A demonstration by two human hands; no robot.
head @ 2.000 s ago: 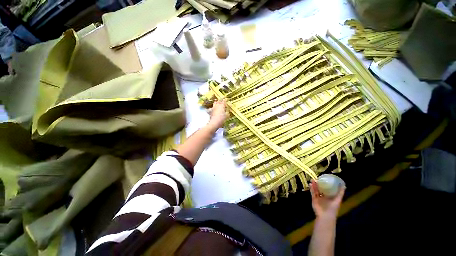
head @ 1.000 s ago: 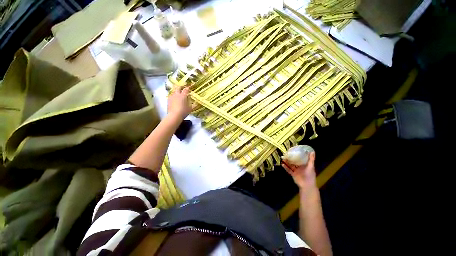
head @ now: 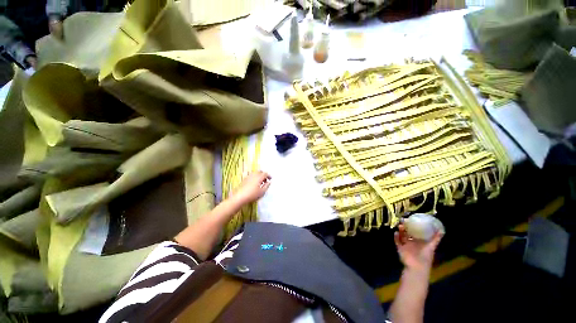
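Observation:
My right hand (head: pixel 417 247) holds a translucent white glue bottle (head: pixel 422 226) at the near right corner of the laid-out straps. The laid-out straps (head: pixel 404 135) lie in crossing yellow-green layers, with ends hanging over the table edge. A single strap (head: pixel 344 153) lies diagonally across their left side, its lower end close to the bottle. My left hand (head: pixel 254 187) is at the right edge of a strap bundle (head: pixel 235 161) beside the bag bodies. Its fingers are curled and small in view; I cannot tell whether they hold a strap.
A dark lump (head: pixel 285 142) lies on the white table (head: pixel 297 195) between bundle and grid. Khaki bag bodies (head: pixel 183 94) are heaped left. Bottles (head: pixel 321 47) stand beyond the straps. A short strap bundle (head: pixel 496 79) and khaki pieces (head: pixel 552 94) lie far right. Another person's hand (head: pixel 55 28) shows top left.
My left hand has left the far end of the diagonal strap and moved nearer, to the strap bundle. The dark lump is now fully uncovered. My right hand still holds the bottle. The view has shifted.

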